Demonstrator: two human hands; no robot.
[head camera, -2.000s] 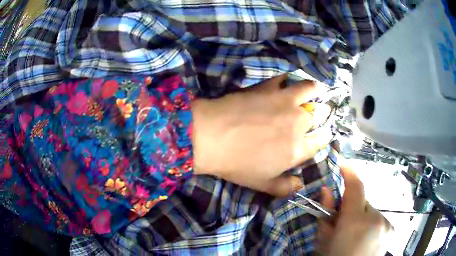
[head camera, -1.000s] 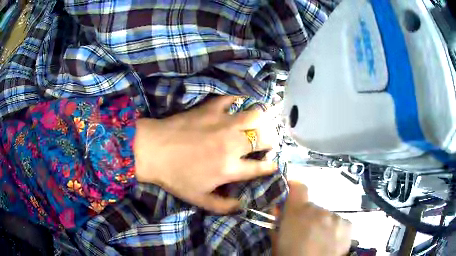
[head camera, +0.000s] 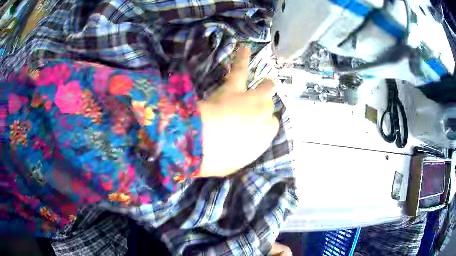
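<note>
The plaid shirt cloth (head camera: 215, 200), in dark brown, white and blue check, lies heaped left of the sewing machine and hangs over the table's front edge. My left hand (head camera: 240, 125) lies on it, in a floral sleeve, with one finger stretched toward the needle area and the others bent. Whether they pinch the cloth is hidden. My right hand (head camera: 281, 250) shows only as a small blurred part at the bottom edge, beside the cloth; its grip is cut off. The white machine head (head camera: 310, 25) with a blue stripe stands just right of the cloth. The slim silver tool is not visible.
Black-handled scissors (head camera: 395, 120) lie on the white table (head camera: 345, 185) at the right. A black cable curves across the machine. A brown-edged framed panel (head camera: 433, 179) is at far right. A blue slatted basket (head camera: 340, 242) shows below the table edge.
The view has shifted, showing more of the table and the scissors. My right hand has moved from beside the needle area down to the bottom edge. My left hand's finger is now stretched out.
</note>
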